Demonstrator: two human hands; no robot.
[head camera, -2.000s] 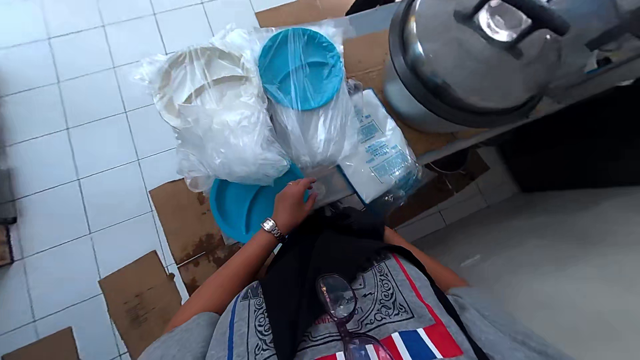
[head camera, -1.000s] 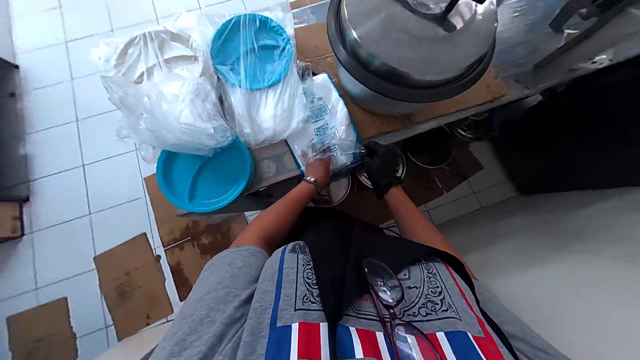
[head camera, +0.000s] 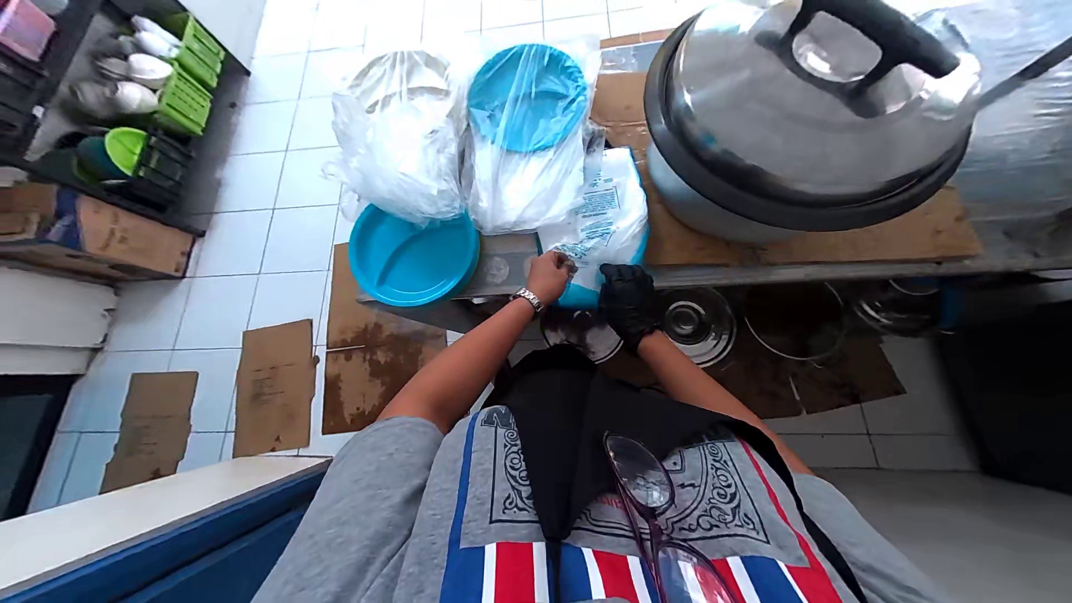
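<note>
My bare left hand (head camera: 550, 277), with a metal watch at the wrist, pinches the near left part of a white and blue plastic package (head camera: 610, 209) that bears printing. My right hand (head camera: 628, 301), in a black glove, holds the package's near right edge. A blue divided plate (head camera: 414, 258) lies to the left of my left hand. Behind it are a plastic bag with a pale plate (head camera: 402, 134) and another bag with a blue plate (head camera: 528, 96). What the package contains cannot be told.
A large steel pot with a black-handled lid (head camera: 804, 117) stands on cardboard at the right. Metal lids (head camera: 695, 325) lie below the table edge. Cardboard pieces (head camera: 275, 387) lie on the tiled floor. A dark shelf with green baskets (head camera: 186, 100) stands at the upper left.
Two seconds ago my left hand was by the blue plate; it moved right to the package. My gloved right hand, not visible then, came to the package's edge. The view has shifted.
</note>
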